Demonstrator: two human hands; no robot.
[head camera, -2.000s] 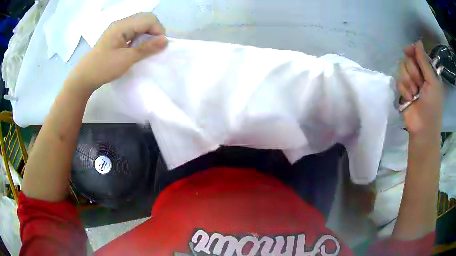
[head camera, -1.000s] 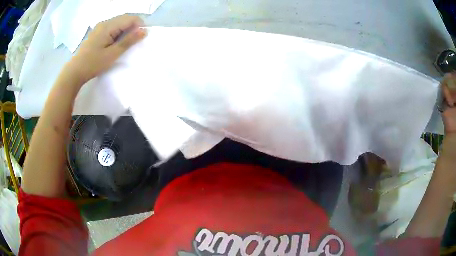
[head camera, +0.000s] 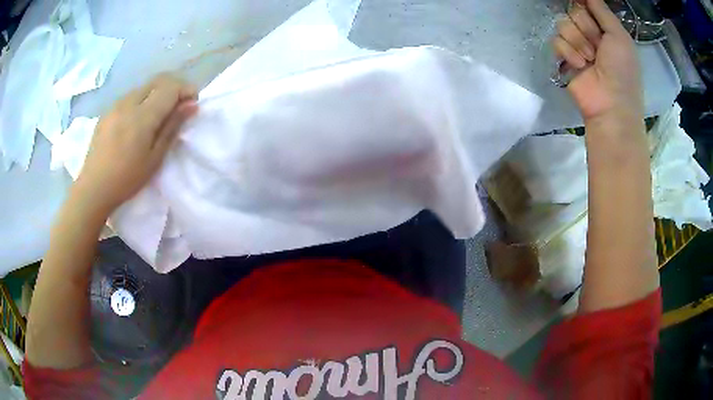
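A white cloth panel (head camera: 328, 156) lies spread and partly raised over the table's front edge and my lap. My left hand (head camera: 148, 133) pinches its upper left edge. The cloth's right end is loose and folds down, apart from my right hand. My right hand (head camera: 596, 58) is raised at the upper right, fingers curled, with small silvery snips (head camera: 560, 75) partly showing at its palm side. Most of the snips is hidden by the fingers.
The pale grey table (head camera: 485, 31) has jagged white pieces (head camera: 47, 86) at its upper left. Metal wire or tool (head camera: 645, 23) shows at the upper right. A black fan (head camera: 121, 303) is below left. White bundles (head camera: 555, 168) with brown pieces (head camera: 512, 262) are at right.
My right hand has let go of the cloth's right end and moved up and inward. My left hand has moved down and left. The panel has gone from stretched to slack, and the view has shifted.
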